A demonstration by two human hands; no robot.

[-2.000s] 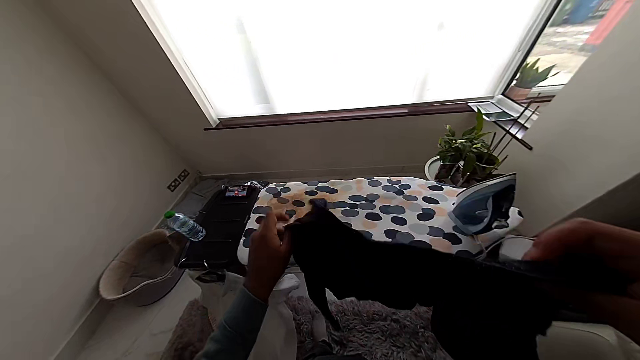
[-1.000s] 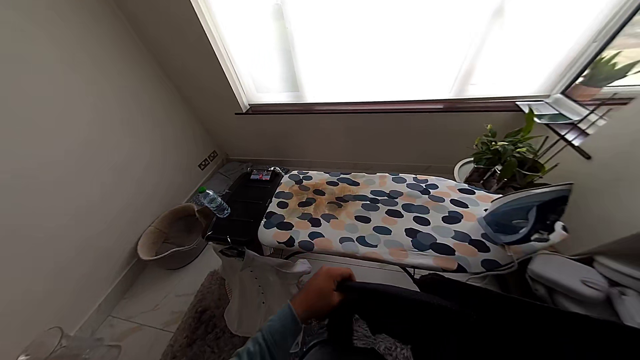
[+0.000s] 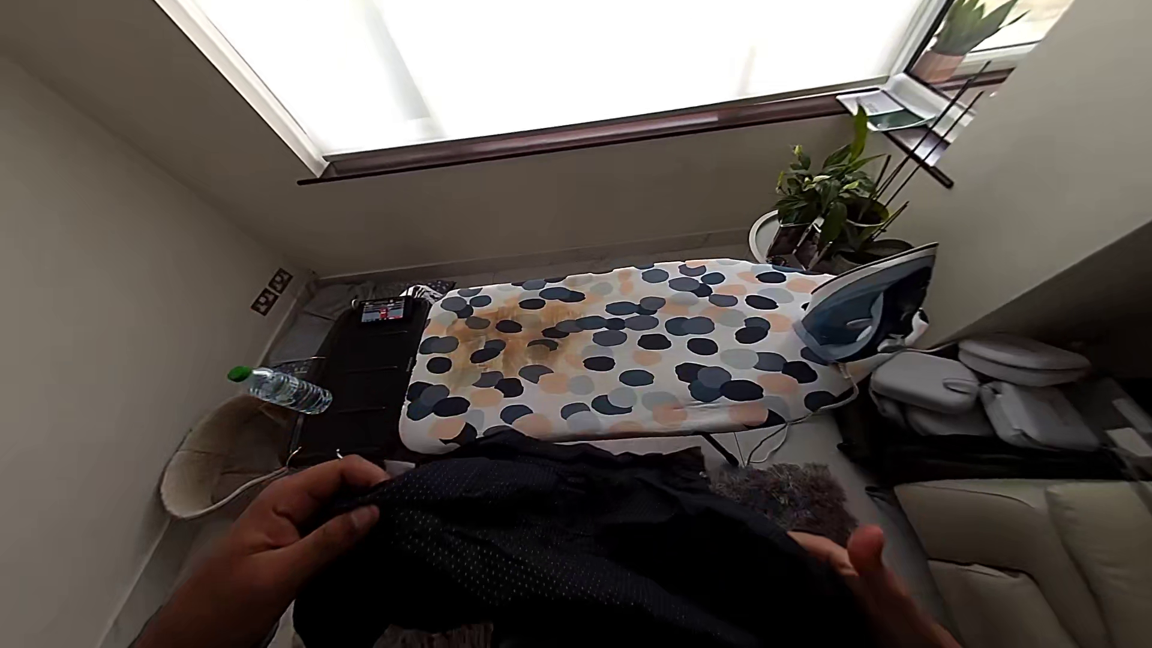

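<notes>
A dark garment with small light dots (image 3: 540,531) hangs spread between my hands, just before the near edge of the ironing board. My left hand (image 3: 288,531) pinches its left end between thumb and fingers. At its right end is my right hand (image 3: 868,576), thumb raised and fingers partly hidden behind the cloth. The ironing board (image 3: 621,360) has a spotted cover with a brown stain toward its left end. A steam iron (image 3: 868,310) rests at the board's right end, its cord trailing down the near side.
Left of the board, a plastic water bottle (image 3: 281,390) and a phone-like screen (image 3: 384,310) lie on a black case (image 3: 355,387), beside a round pet bed (image 3: 207,459). Potted plants (image 3: 832,193) stand behind the iron. At right are grey-white cases (image 3: 931,382) and a cream leather seat (image 3: 1008,540).
The dark garment, bunched and trailing to the right earlier, is now spread wide between both hands. The right hand, out of sight one second ago, shows at the lower right.
</notes>
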